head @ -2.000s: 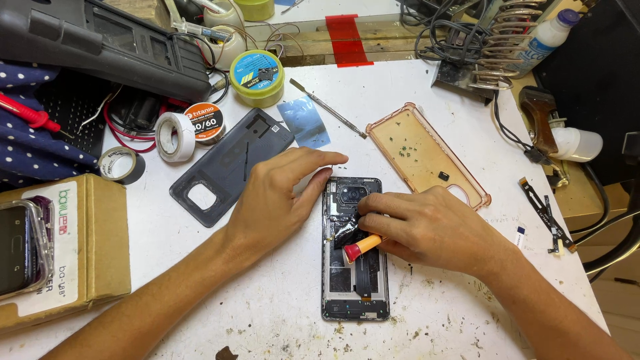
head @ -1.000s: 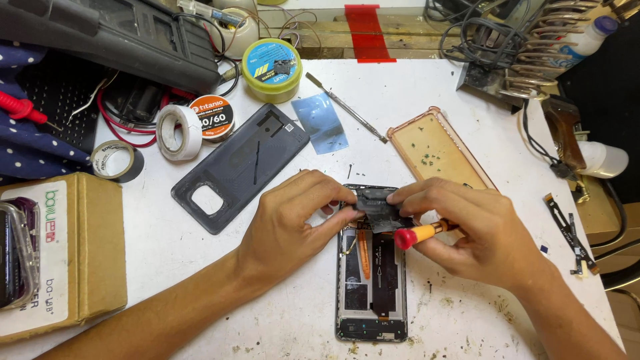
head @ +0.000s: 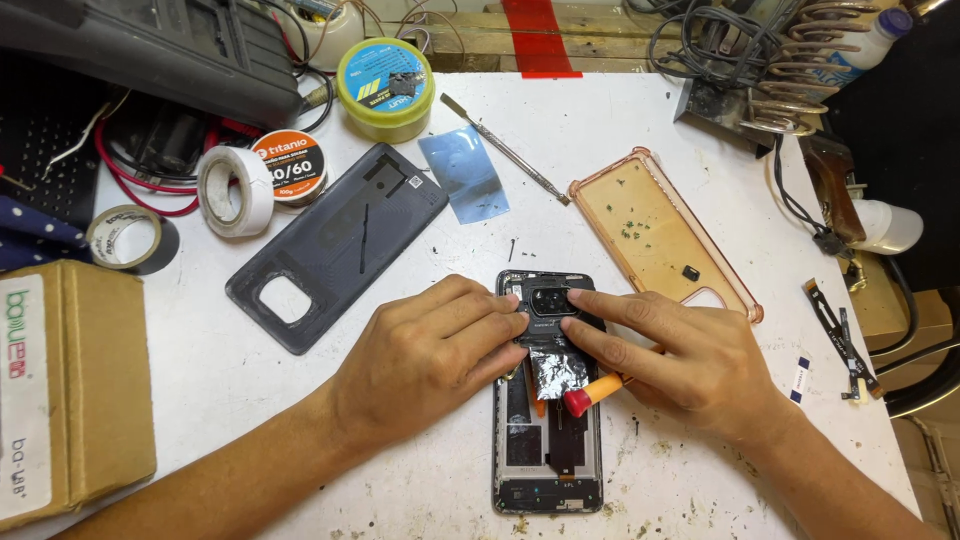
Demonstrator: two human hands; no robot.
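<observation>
An opened smartphone (head: 550, 487) lies upright to my view, its inner parts exposed. Both hands work on the black upper cover with the camera module (head: 553, 301), which sits at the phone's top end. My left hand (head: 442, 349) presses its fingertips along the cover's left edge. My right hand (head: 667, 349) touches the camera's right side with its index finger and the cover below with another finger. Tucked in that hand is a screwdriver with a red and orange handle (head: 600, 391). A shiny black film (head: 559, 369) hangs down from the cover over the battery area.
A detached back cover (head: 349, 240) lies left, a clear phone case (head: 645, 217) with small screws right. Further back are a metal spudger (head: 502, 146), a blue film (head: 465, 176) and a paste tub (head: 386, 90). Tape rolls (head: 236, 191), a cardboard box (head: 112, 382) and flex cables (head: 844, 341) flank the hands.
The black cover, held raised between both hands a second ago, now lies flat at the phone's top end. My fingers have moved from gripping it to pressing on it.
</observation>
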